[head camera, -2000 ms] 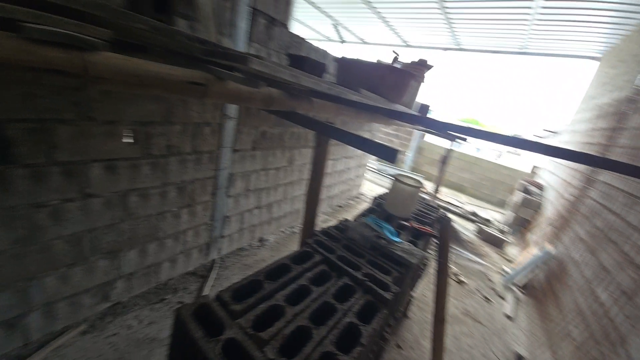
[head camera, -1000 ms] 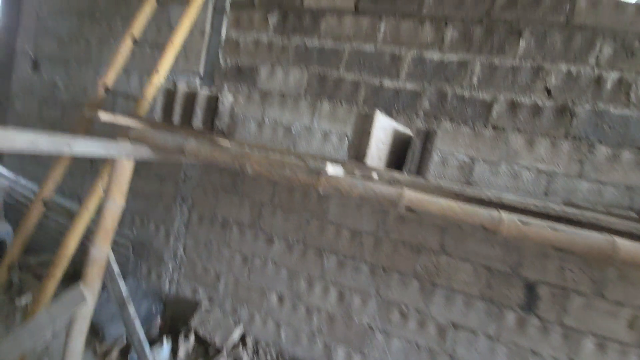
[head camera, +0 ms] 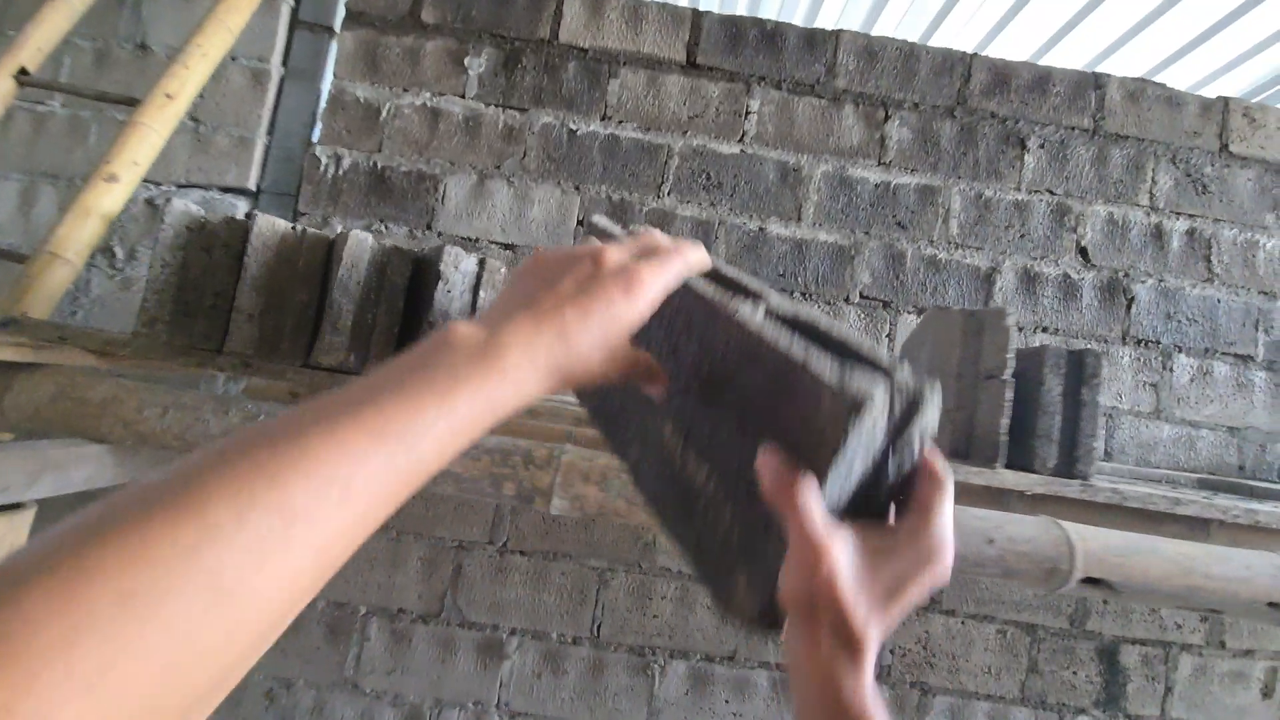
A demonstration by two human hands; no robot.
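A dark concrete block (head camera: 730, 420), blurred and tilted, is held up between my two hands in front of the scaffold. My left hand (head camera: 590, 305) grips its upper left edge, with the thumb on the near face. My right hand (head camera: 865, 530) holds its lower right end, thumb on the near face and fingers round the far side. Behind my left hand, several concrete blocks (head camera: 280, 290) stand in a row on the scaffold planks. More blocks (head camera: 960, 385) stand there to the right of the held one.
A scaffold of planks and bamboo poles (head camera: 1010, 550) crosses the view at mid height. A slanting bamboo pole (head camera: 130, 165) rises at upper left. The concrete block wall (head camera: 750, 170) stands close behind, with corrugated roofing (head camera: 1080, 35) above.
The view has swung from the stacked blocks along the passage to the scaffold at the wall. Both my hands have come into view, holding a block; neither hand showed in the earlier frames.
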